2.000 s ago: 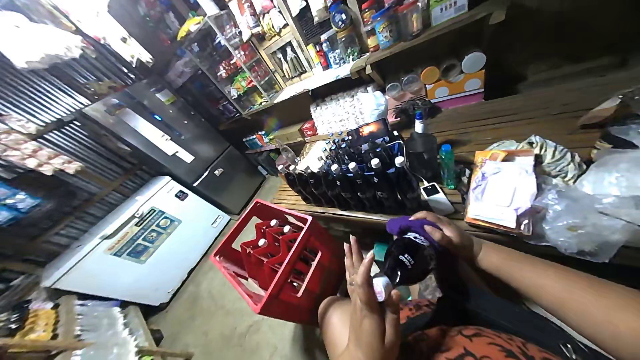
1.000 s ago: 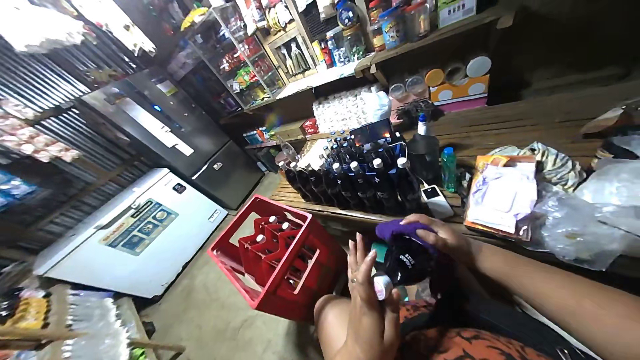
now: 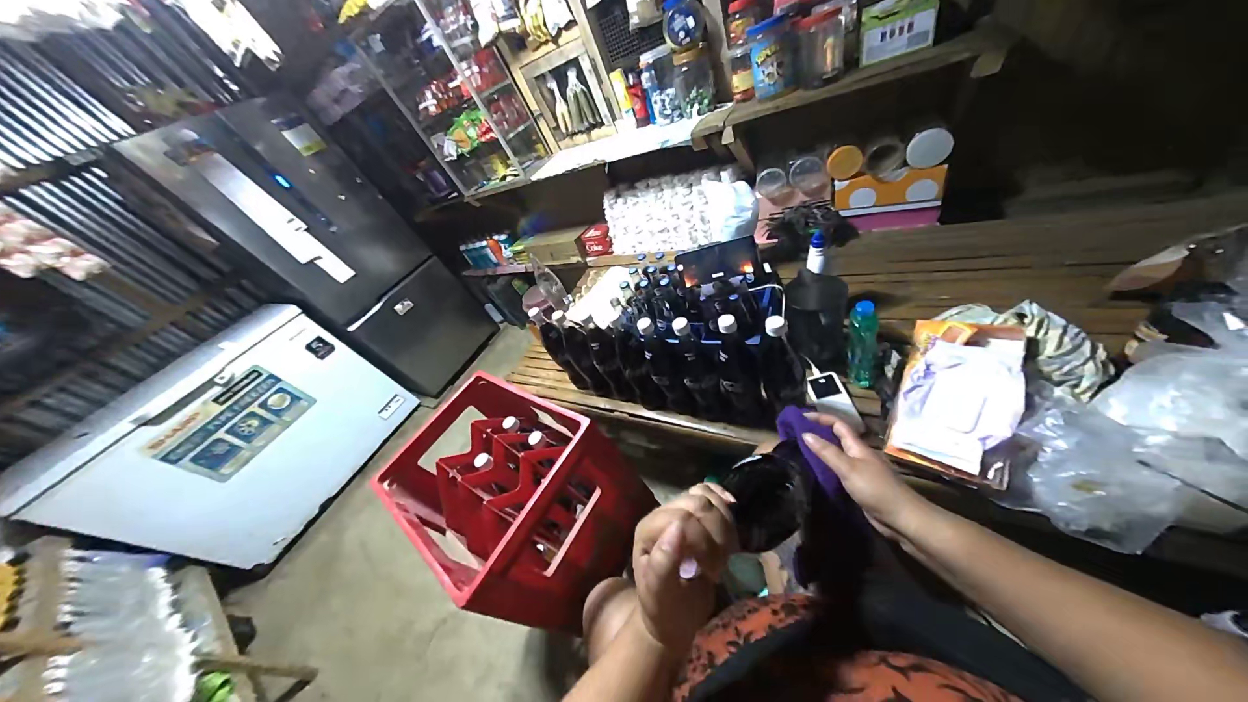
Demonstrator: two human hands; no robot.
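My left hand (image 3: 682,561) is curled around the neck end of a dark bottle (image 3: 765,502), whose cap is hidden in the fist. Against the bottle's other end my right hand (image 3: 853,468) holds a purple cloth (image 3: 814,448). The bottle lies tilted above my lap. To the left of my hands stands a red plastic crate (image 3: 585,439) with several white-capped bottles (image 3: 510,425) in its compartments. Beyond my hands, rows of dark bottles with white caps (image 3: 726,366) stand upright on a slatted wooden bench.
A white power bank (image 3: 829,395) with a cable, a green plastic bottle (image 3: 863,346), papers (image 3: 960,400) and clear plastic bags (image 3: 1102,468) lie or stand on the bench (image 3: 1033,263). A white chest freezer (image 3: 214,439) and a grey refrigerator (image 3: 322,234) stand at the left, shelves of jars (image 3: 770,58) above.
My left hand, its fingers extended beside the bottle in both earlier frames, has closed around the neck end. My right hand stays at the purple cloth.
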